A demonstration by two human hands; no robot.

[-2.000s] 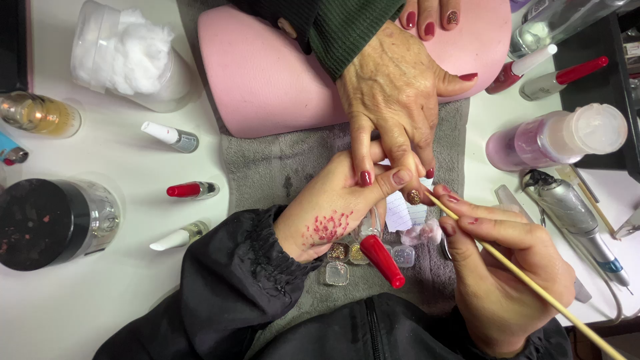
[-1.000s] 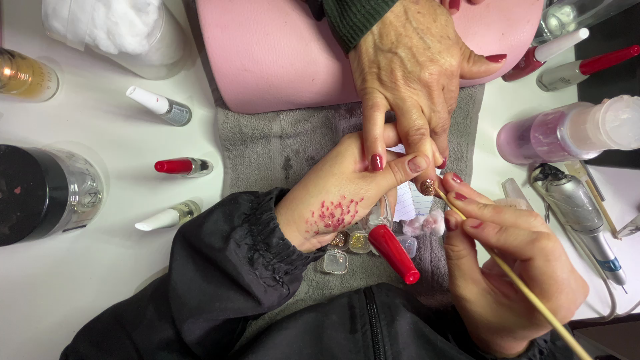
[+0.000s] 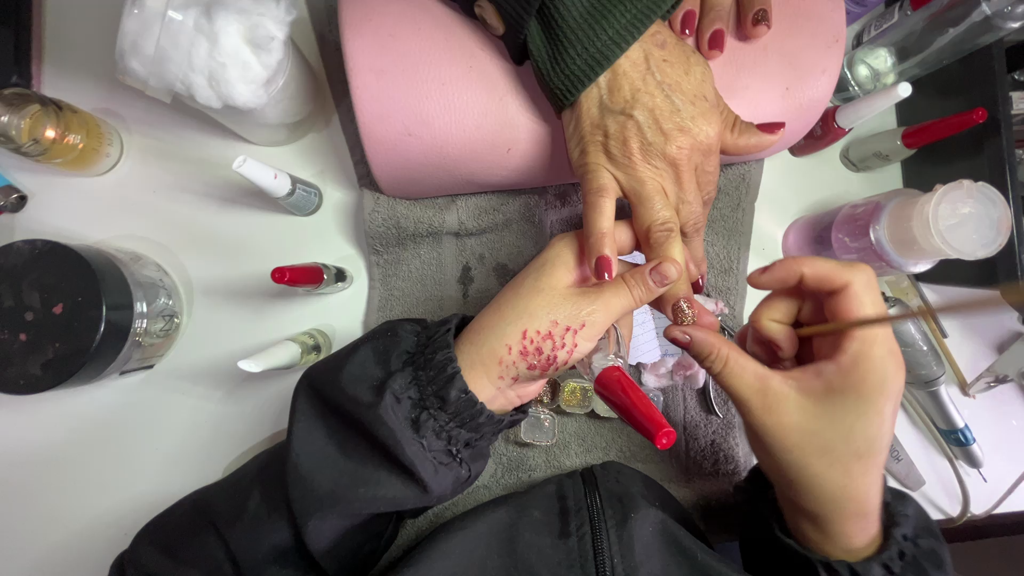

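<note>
My left hand (image 3: 552, 320), its back marked with red polish, holds a finger of another person's hand (image 3: 648, 120), thumb on top. That finger's nail (image 3: 684, 311) bears copper glitter; the person's other visible nails are dark red. My right hand (image 3: 816, 376) has its thumb tip against the glittered fingertip, and a thin wooden stick (image 3: 880, 318) is held between its fingers, pointing off to the right. A nail polish bottle with a red cap (image 3: 636, 406) is at my left palm, its glass partly hidden. Small glitter pots (image 3: 576, 395) lie below my left hand.
A pink cushion (image 3: 456, 96) rests on a grey towel (image 3: 448, 256). Polish bottles (image 3: 301, 277), a black-lidded jar (image 3: 60, 316) and a tub of cotton (image 3: 216, 48) stand left. On the right are a purple liquid bottle (image 3: 848, 232) and a nail drill (image 3: 920, 360).
My right hand has turned, swinging the stick's tip away from the glittered nail, and its thumb now touches that fingertip. My left hand still holds the finger.
</note>
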